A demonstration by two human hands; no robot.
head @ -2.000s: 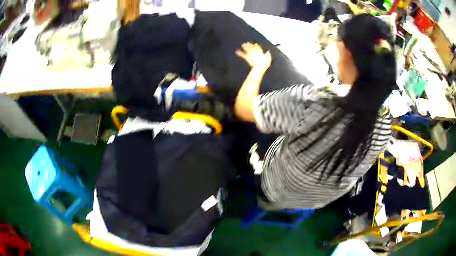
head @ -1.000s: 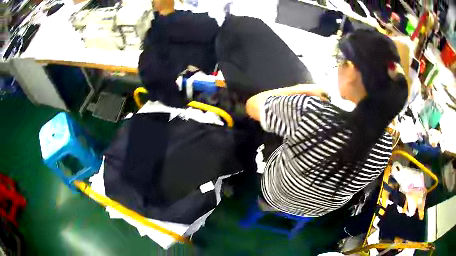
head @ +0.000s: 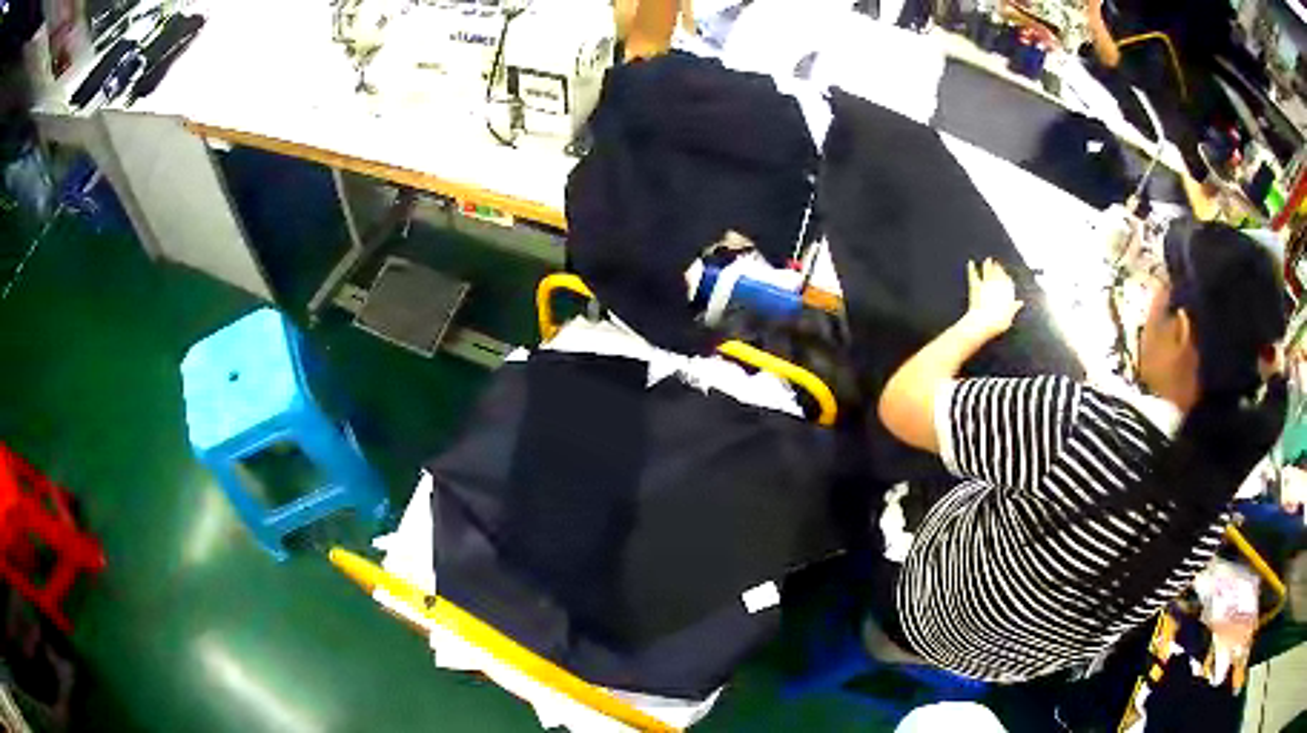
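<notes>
Neither of my hands is clearly in view. Nearest in front of me, a pile of dark garment pieces lies on a trolley with a yellow tubular frame, over white sheets. A small white tag lies on the pile's right part. More dark fabric lies on the white worktable and hangs over its edge. A seated person in a striped top rests a hand on a dark garment piece. A small white shape at the bottom edge is too cut off to identify.
A light blue plastic stool and a red stool stand on the green floor at the left. An off-white sewing machine is on the table. A pedal is below it. Another yellow frame stands at the far right.
The view has swung left, so the pile, stools and person appear farther right. The person's hand, hidden one second ago, shows on the dark piece again.
</notes>
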